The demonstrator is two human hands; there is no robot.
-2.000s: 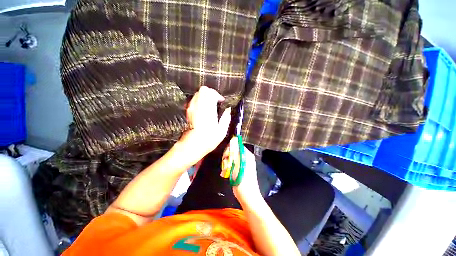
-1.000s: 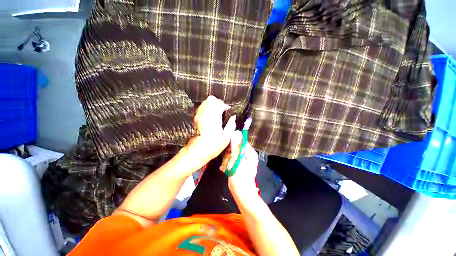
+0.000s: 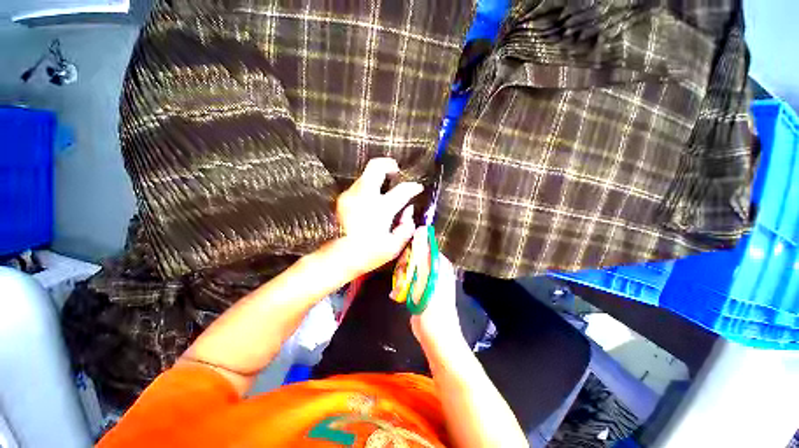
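Observation:
Brown plaid cloth with cream check lines lies in front of me as a left piece point(image 3: 350, 79) and a right piece point(image 3: 543, 184), with a narrow gap between them. A pleated bundle point(image 3: 219, 175) is at the far left. My left hand point(image 3: 377, 214) pinches the lower edge of the left piece beside the gap. My right hand point(image 3: 429, 284) holds scissors point(image 3: 433, 273) by their green and yellow loops. Their blades point up the gap at the cloth edge and are partly hidden by cloth and fingers.
A bright blue crate point(image 3: 745, 289) stands at the right under the cloth, and another blue crate point(image 3: 26, 179) is at the far left. More plaid cloth point(image 3: 131, 332) is heaped low at the left. My legs in black are below the cloth.
The view has shifted slightly. The scissors' loops look wider apart than a second ago, and both hands stay near the bottom of the gap.

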